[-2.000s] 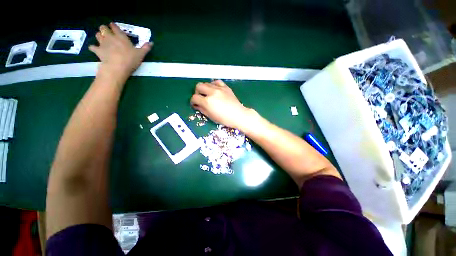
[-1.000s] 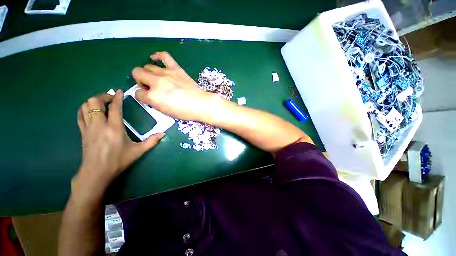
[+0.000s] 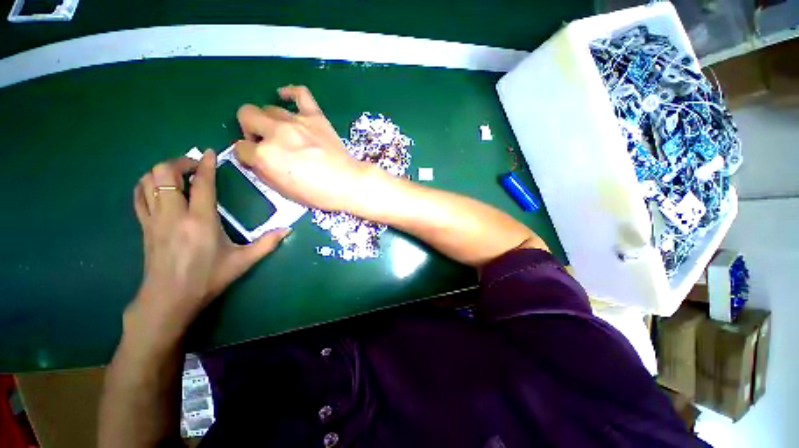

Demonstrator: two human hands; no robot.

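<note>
A white front housing [image 3: 279, 213] with a large rectangular opening lies on the green surface in front of me. My left hand [image 3: 188, 210] grips its left and near edges between thumb and fingers. My right hand [image 3: 293, 149] is over its far right side, fingers bent down on the frame. Whether the right fingertips hold a small part is hidden. A loose heap of tiny shiny battery contacts [image 3: 352, 236] lies right of the housing, partly under my right forearm.
A white foam box [image 3: 569, 166] of wired circuit boards [image 3: 670, 131] stands at right, a blue cylinder [image 3: 520, 192] beside it. Small white squares [image 3: 426, 174] lie nearby. A white strip [image 3: 263, 39] crosses behind; another housing [image 3: 42, 12] lies beyond. A carton of parts [image 3: 196, 398] is below the edge.
My left hand has come down from a far-side housing to the near one, and my right hand has moved from the heap onto it. Over the last second both hands have barely moved.
</note>
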